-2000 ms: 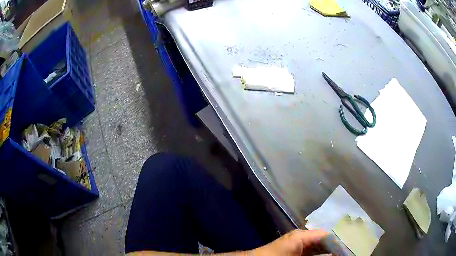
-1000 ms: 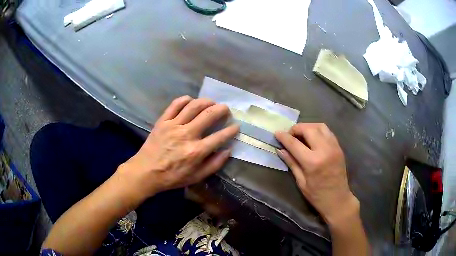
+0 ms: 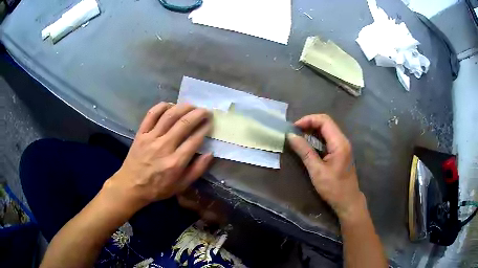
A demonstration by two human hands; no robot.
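Observation:
A khaki cloth piece point(image 3: 242, 130) lies on a larger white-grey interlining piece point(image 3: 230, 151) near the table's front edge. My left hand point(image 3: 170, 144) lies palm down over the left end of both, fingertips on the khaki piece and hiding that end. My right hand point(image 3: 329, 159) pinches the right end of a narrow grey strip, the folding template point(image 3: 266, 120), between thumb and fingers. The template is blurred and slants over the upper right part of the khaki piece. I cannot tell whether it touches the cloth.
The iron point(image 3: 432, 199) rests at right. A khaki piece stack point(image 3: 333, 64) lies behind my right hand, with crumpled white material point(image 3: 394, 44) at far right. White interlining sheets point(image 3: 246, 15) and the green scissors handle point(image 3: 181, 5) are at the back. Finished pieces point(image 3: 72, 21) lie back left.
The template has shifted from across the khaki piece's lower part to its upper right, now held only by my right hand. More khaki shows. My left hand's fingers no longer rest on the template.

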